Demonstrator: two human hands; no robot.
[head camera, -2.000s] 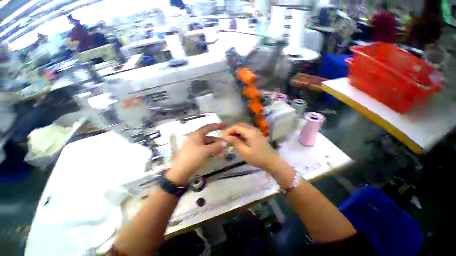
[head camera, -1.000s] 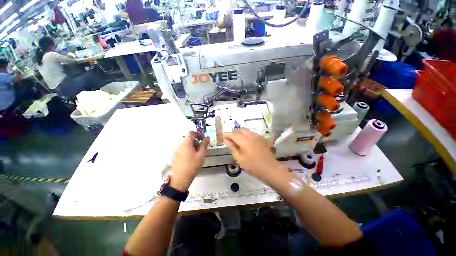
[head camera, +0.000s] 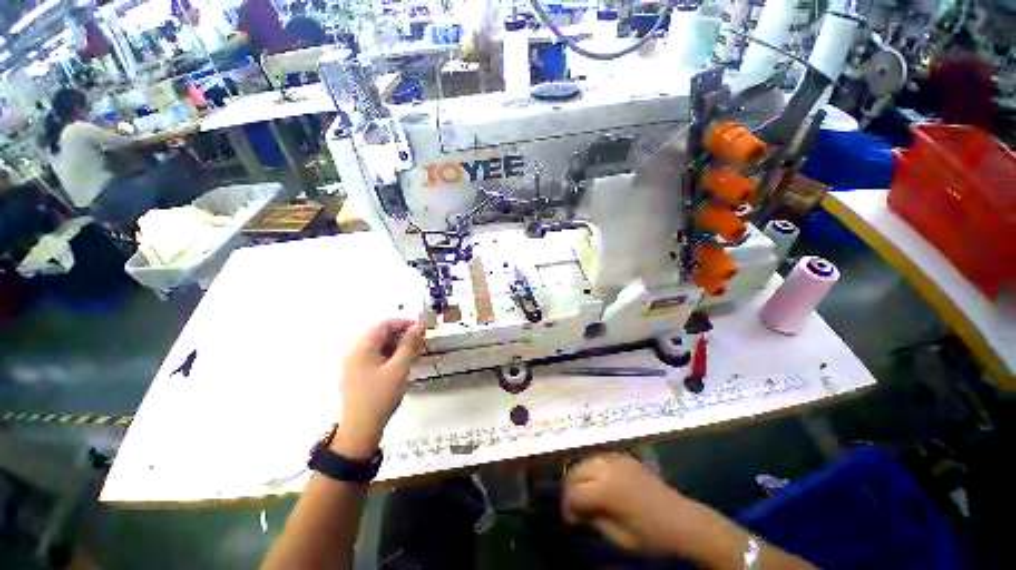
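Observation:
The white coverstitch machine (head camera: 624, 212) marked JOYEE stands on the white table. My left hand (head camera: 379, 373) is at the front left of its bed, just below the needle area (head camera: 438, 284). Thumb and index fingertips are close together; no thread is visible between them. The presser foot is too small to make out clearly. My right hand (head camera: 624, 501) is in front of and below the table's front edge, blurred, fingers curled; whether it holds anything cannot be seen. The slim tweezers (head camera: 611, 371) lie on the table in front of the machine bed.
A red-handled screwdriver (head camera: 699, 362) and a pink thread cone (head camera: 801, 296) are right of the machine. Black snips (head camera: 186, 363) lie at the table's left. A red basket (head camera: 958, 206) is at right, a blue one (head camera: 852, 518) lower right, a white basket (head camera: 212, 239) at left.
My right hand has left the machine bed and moved down and right, below the table edge. My left hand has moved slightly left and down from the needle area. The tweezers now show.

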